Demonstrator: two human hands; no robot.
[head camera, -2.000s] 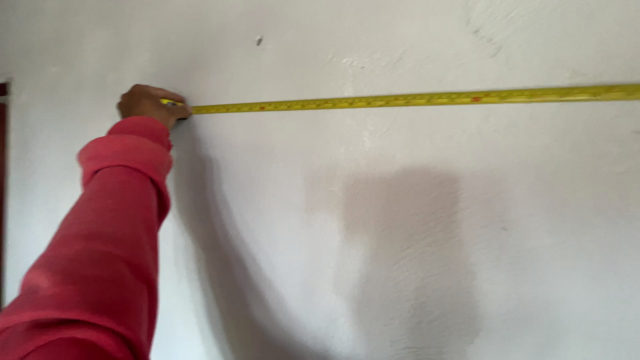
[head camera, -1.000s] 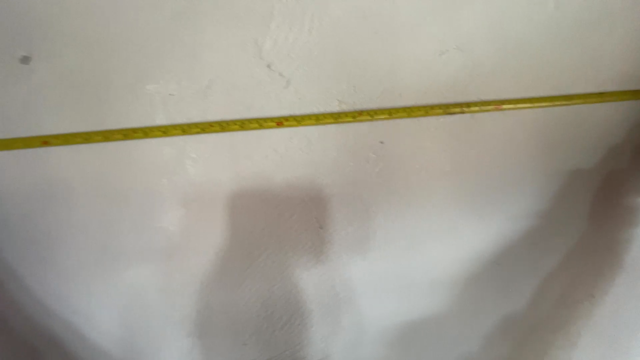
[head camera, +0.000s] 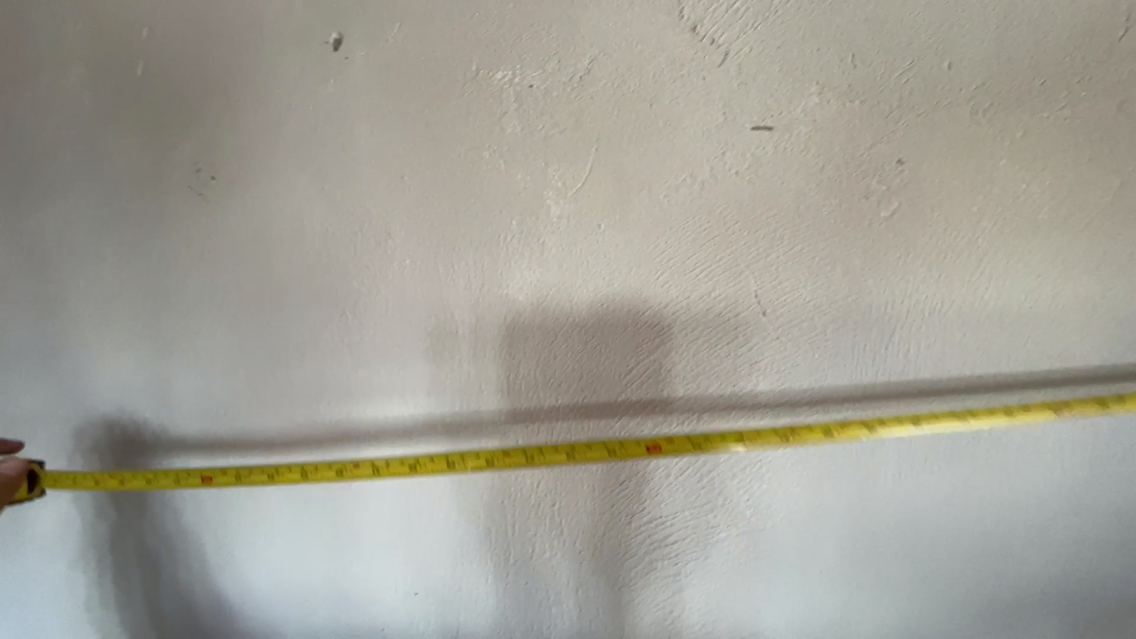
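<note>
At the left edge of the head view, the fingers of my left hand (head camera: 9, 475) grip the yellow-and-black case of a tape measure (head camera: 34, 481); most of the hand is cut off. From there the yellow tape blade (head camera: 532, 456) runs across the whole view, rising slightly to the right edge. Its shadow lies on the wall above it, so the blade stands off the surface. My right hand is out of view, and the blade's far end is hidden beyond the right edge.
A pale plastered wall (head camera: 355, 222) with rough trowel marks fills the view. A small hole or chip (head camera: 335, 41) shows at upper left, and a short dark mark (head camera: 761, 129) at upper right. Blurred shadows fall on the wall.
The view has shifted and shows my left hand again, which was out of view one second ago. The blade now has a distinct shadow apart from it, unlike in the earlier frames.
</note>
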